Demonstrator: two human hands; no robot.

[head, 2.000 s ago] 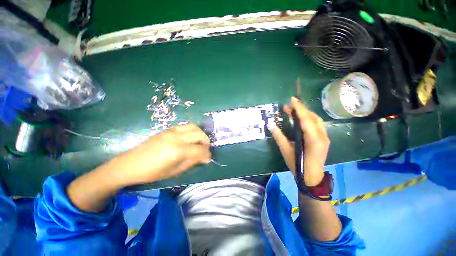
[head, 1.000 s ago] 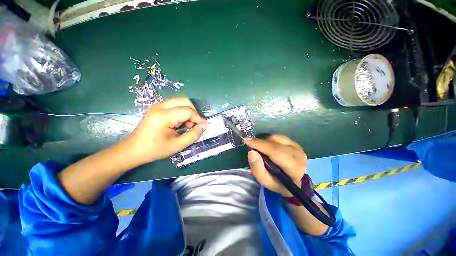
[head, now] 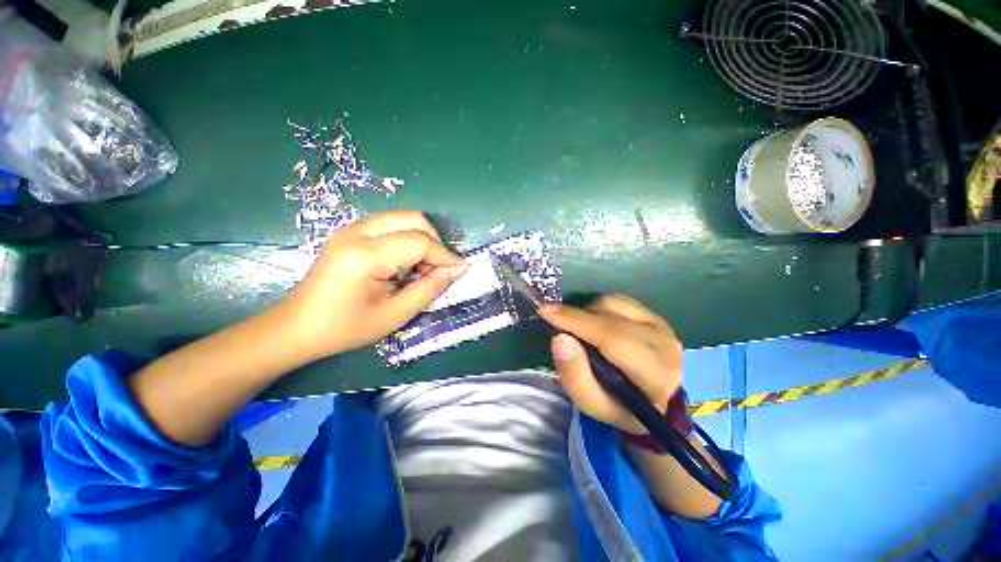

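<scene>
A phone assembly (head: pixel 467 327) lies tilted on the dark green bench mat in front of me, its busy circuit board end at the upper right. My right hand (head: pixel 617 357) holds a black soldering iron (head: pixel 637 404) like a pen, its thin tip down at the circuit board. My left hand (head: pixel 379 280) is over the assembly's left part, thumb and forefinger pinched together near the board; what they pinch is too small to tell. A loose pile of small components (head: pixel 329 187) lies behind my left hand.
A clear plastic bag (head: pixel 82 132) and a dark solder spool holder (head: pixel 55 280) are at the left. A tape-roll cup with silvery grains (head: pixel 807 178) stands at the right, below the fan's wire grille (head: pixel 785 46). A worn whitish rail (head: pixel 220 22) runs along the back left.
The view has shifted. The iron's tip, upright and clear of the assembly two seconds ago, is down on its board. The assembly is tilted and my left hand is over it. Little differs from one second ago.
</scene>
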